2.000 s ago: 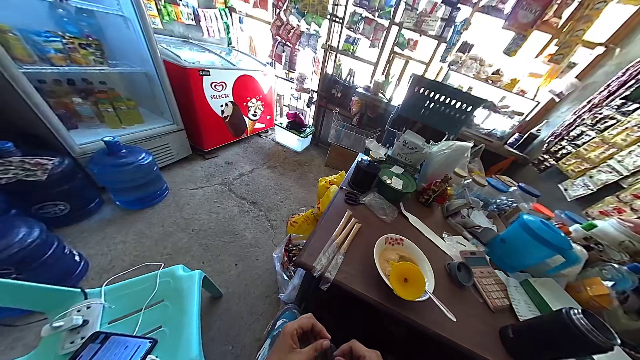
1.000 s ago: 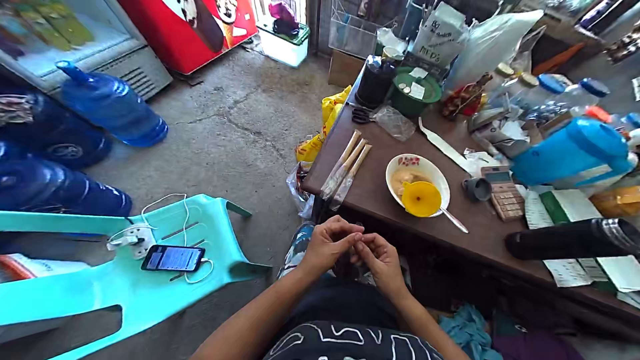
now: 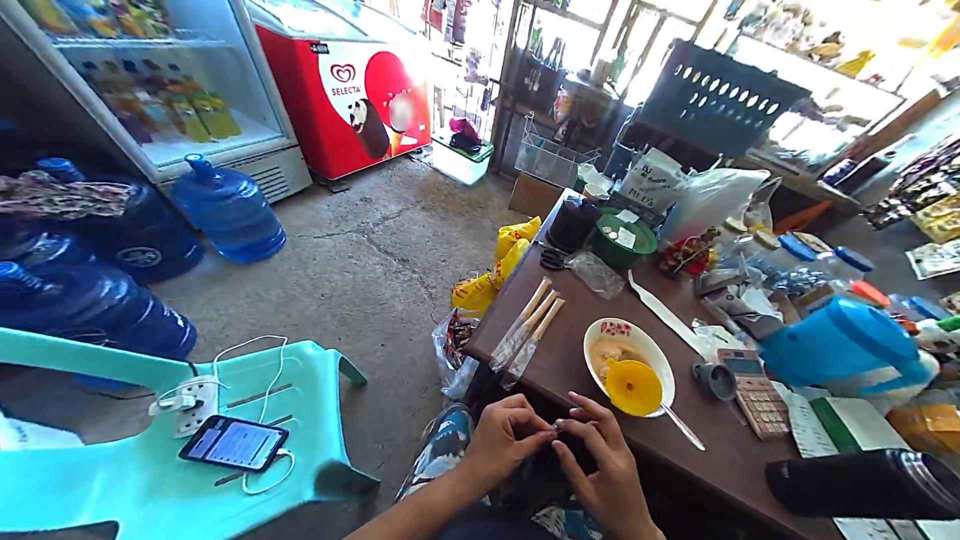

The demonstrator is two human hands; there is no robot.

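Low in the head view, my left hand [image 3: 511, 435] and my right hand [image 3: 600, 450] meet above my lap, just off the edge of the brown table [image 3: 555, 360]. Thumb and fingertips of the left pinch together at something tiny and pale, too small to name. The right hand's fingertips touch the same spot, its other fingers spread. Nearest on the table is a white oval bowl [image 3: 661, 358] of food, with a yellow funnel-like piece [image 3: 634, 387] and a spoon handle [image 3: 684, 429] in it. Two wrapped stick-like items [image 3: 534, 334] lie left of the bowl.
A calculator [image 3: 761, 405], black tumbler [image 3: 862, 482], blue pitcher [image 3: 844, 349] and green tub [image 3: 621, 238] stand on the table. At left, a turquoise plastic chair [image 3: 319, 420] holds a phone [image 3: 234, 443] and a power outlet strip [image 3: 196, 405]. Blue water jugs [image 3: 229, 210] stand on the concrete floor [image 3: 360, 277].
The fingers of my right hand have spread out since one second ago, while the hands stay together above my lap. The view has tilted up since then.
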